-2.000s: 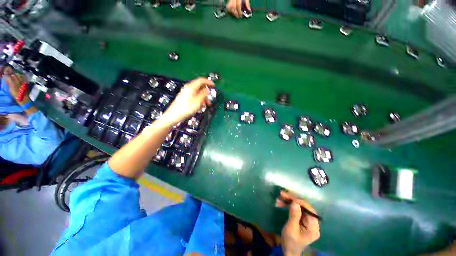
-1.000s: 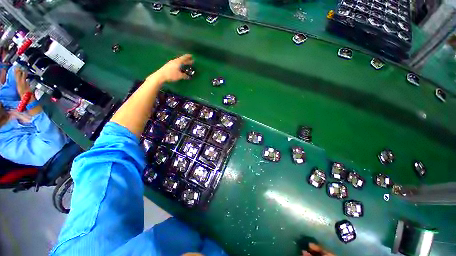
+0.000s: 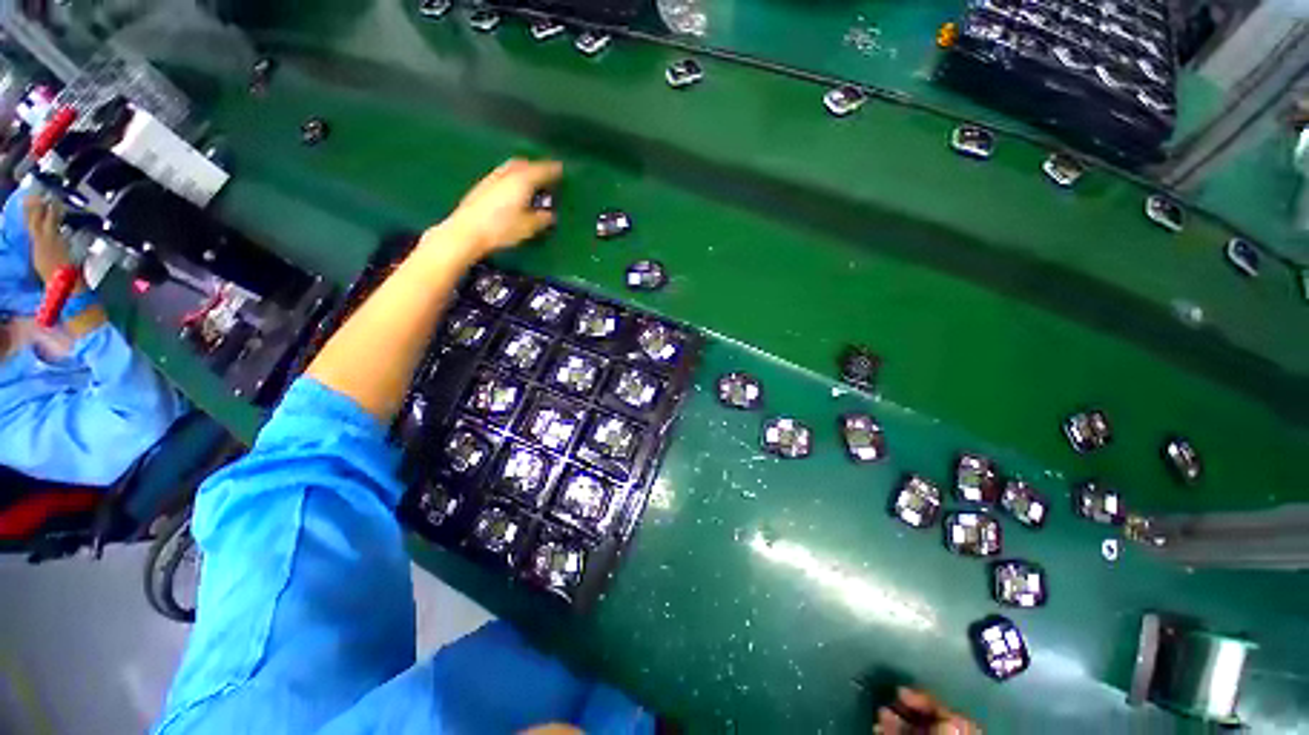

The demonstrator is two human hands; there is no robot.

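My left hand [image 3: 503,210] reaches over the green surface beyond the tray, its fingers closed around a small black module [image 3: 543,203], partly hidden by them. Two more modules lie to the right, one of them here [image 3: 613,224]. The black blister tray [image 3: 627,506] below my left hand holds modules in its square pockets; my forearm covers its left side. My right hand [image 3: 926,714] is cut off by the bottom edge; only some fingers show, near a dark shape. What it holds cannot be told.
Several loose modules [image 3: 973,533] lie on the green bench at right. A metal post [image 3: 1235,537] and a reel on a dark stand [image 3: 1199,669] are at far right. More modules line the far rail; another black tray [image 3: 1070,65] is upper right. A neighbour's blue sleeve [image 3: 86,409] is at left.
My left hand has moved away from above the tray, out over the far green surface. The view has shifted; my right hand, earlier visible with a slim black tool, is now mostly out of frame.
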